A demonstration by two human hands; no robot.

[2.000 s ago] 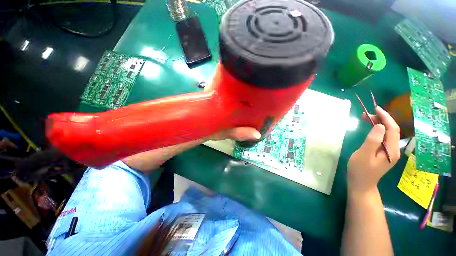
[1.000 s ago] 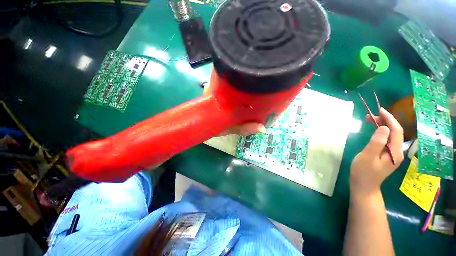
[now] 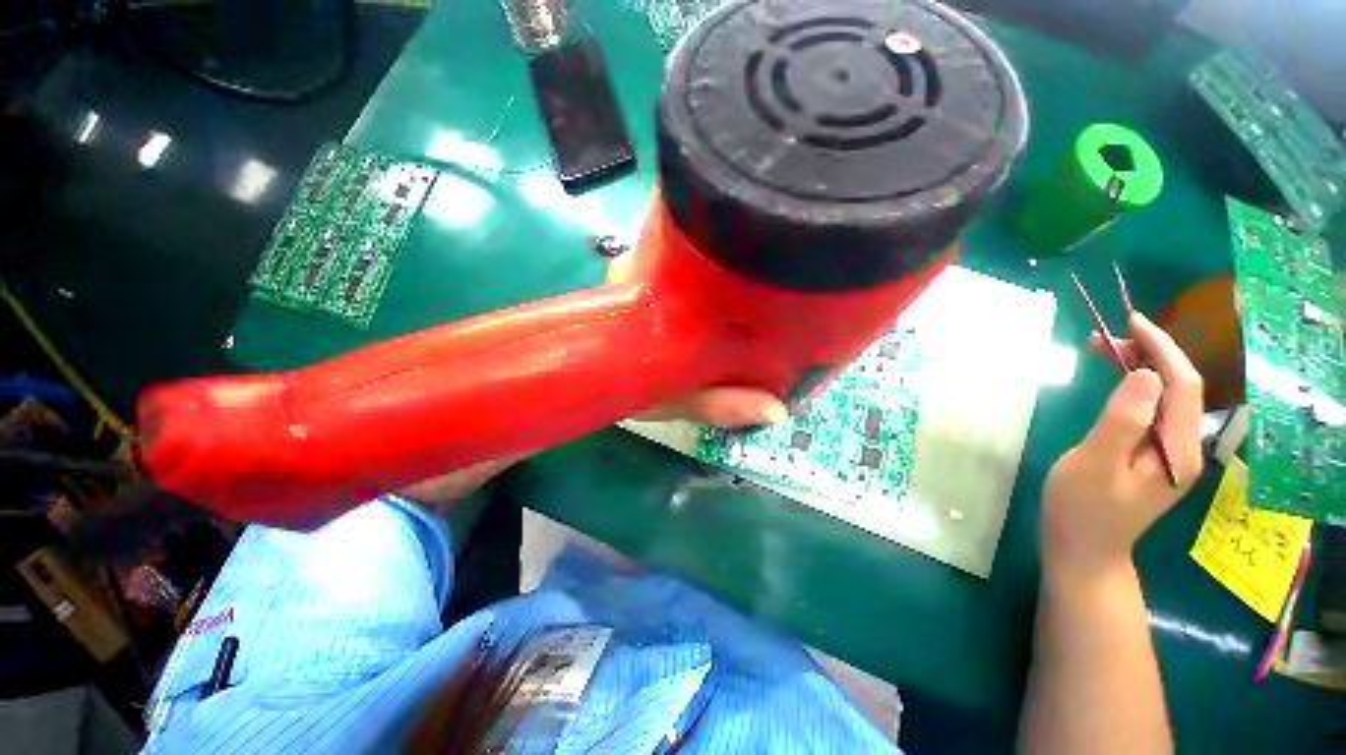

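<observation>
The red heat gun (image 3: 487,362) with its round black vented cap hangs over the work; its nozzle is hidden beneath the body. My left hand (image 3: 738,409) grips it from below; only part of the fingers shows. A green PCB panel (image 3: 864,428) lies on a pale backing board (image 3: 982,428), partly covered by the gun. My right hand (image 3: 1129,435) holds thin reddish-brown tweezers (image 3: 1101,320) right of the board. Their two points are apart, with nothing visible between them.
A green spool (image 3: 1092,185) stands behind my right hand. Circuit boards lie at the left (image 3: 343,236) and at the right (image 3: 1296,354). A black phone (image 3: 582,118) is at the back. A yellow note (image 3: 1247,546) and a pink pen (image 3: 1281,627) lie at right.
The heat gun has moved slightly left and right over the panel, its cap now a little farther right and its handle end back to the left. My right hand stays nearly still.
</observation>
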